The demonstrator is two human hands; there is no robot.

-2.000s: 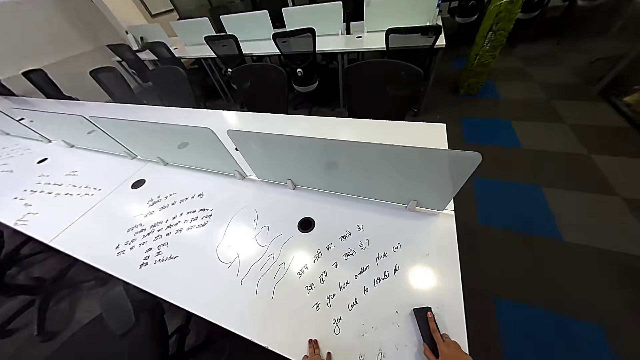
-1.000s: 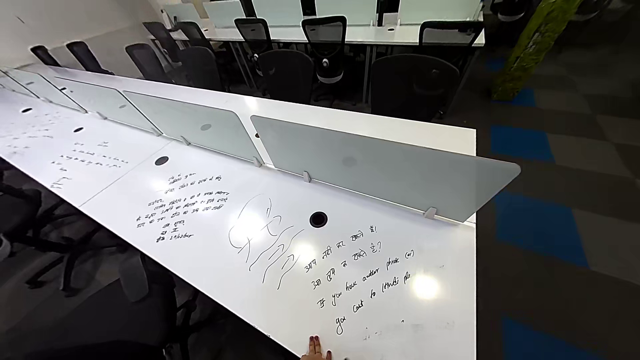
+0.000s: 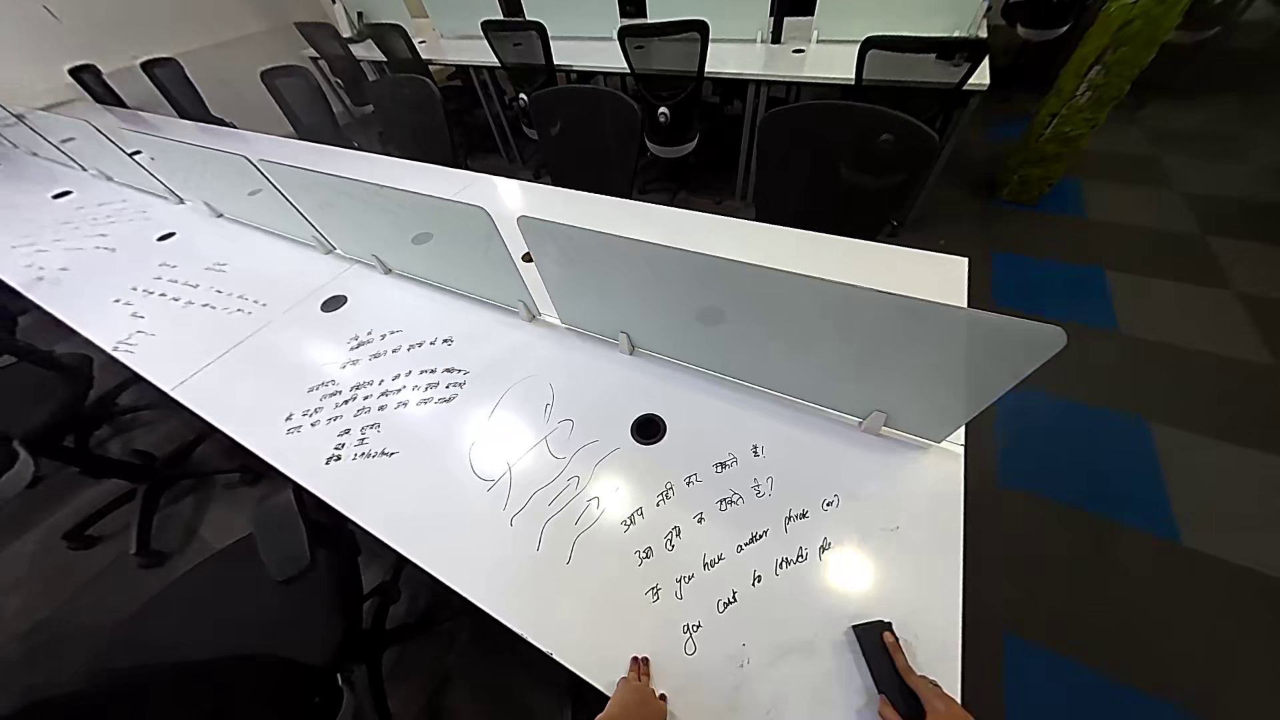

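Observation:
In the head view my right hand [image 3: 925, 695] grips a black whiteboard eraser [image 3: 882, 665] on the white desktop [image 3: 800, 640], close to its right end. My left hand [image 3: 636, 695] rests at the near edge of the desktop, fingers pointing forward, with nothing seen in it. Beyond both hands, dark handwriting [image 3: 740, 550] runs in slanted lines. Faint marks [image 3: 743, 655] lie between the hands. A loose line drawing [image 3: 540, 460] and another block of handwriting [image 3: 375, 400] are farther left.
Frosted glass dividers [image 3: 780, 330] stand along the desk's middle, held by small clamps [image 3: 873, 421]. A round black cable grommet [image 3: 648, 429] sits in the desktop. Black office chairs [image 3: 230, 620] are at the near left, more mesh chairs [image 3: 665, 70] behind. Carpet tiles [image 3: 1085, 460] lie to the right.
My right hand with the eraser, out of sight one second ago, is back in view at the lower right. The faint small marks near the desk's front were more numerous two seconds ago.

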